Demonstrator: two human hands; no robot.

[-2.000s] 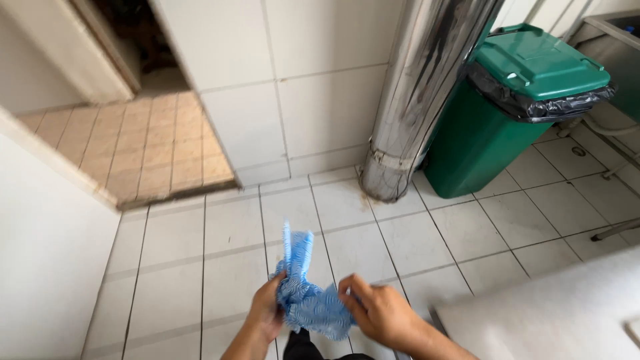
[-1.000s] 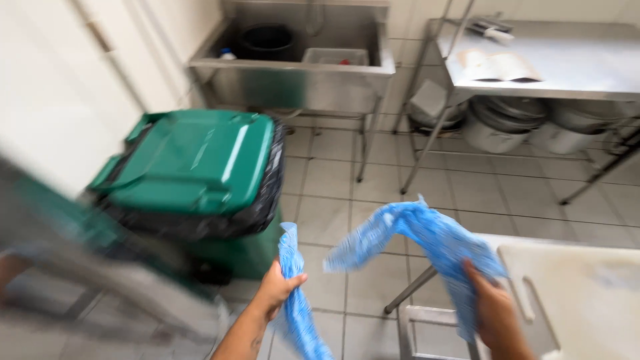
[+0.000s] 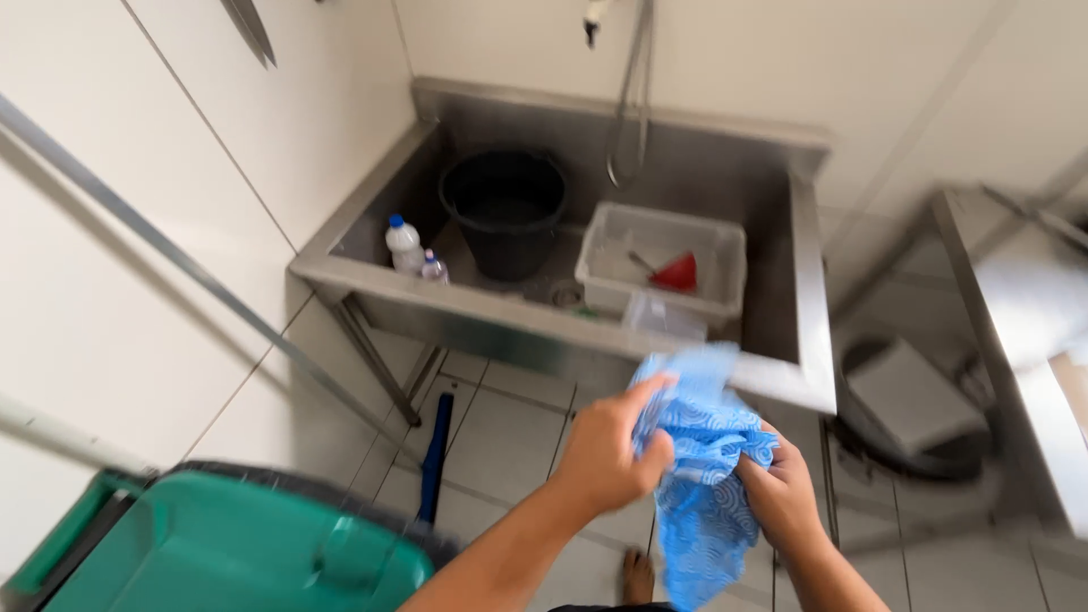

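Note:
A blue patterned cleaning cloth (image 3: 705, 501) hangs bunched between my two hands, just in front of the sink's near rim. My left hand (image 3: 608, 450) grips its left side, thumb and forefinger bent around the fabric. On the right, my right hand (image 3: 782, 489) pinches a gathered fold. Beyond them is a stainless steel sink (image 3: 510, 319). It holds a black bucket (image 3: 506, 221), a translucent plastic tub (image 3: 608, 255) with a red object (image 3: 676, 272) in it, and two plastic bottles, one a white bottle (image 3: 405, 246) with a blue cap.
A green lidded bin (image 3: 246, 544) with a black liner stands at the lower left. A blue-and-black floor tool head (image 3: 436, 459) lies near the sink legs. At the right are a steel table (image 3: 994, 297) and a dark round container (image 3: 909, 467) on the floor. A hose hangs over the sink.
The view has swung right and moved up to the sink. One second ago my hands were apart, each with blue cloth; now they are close together at one bunched mass.

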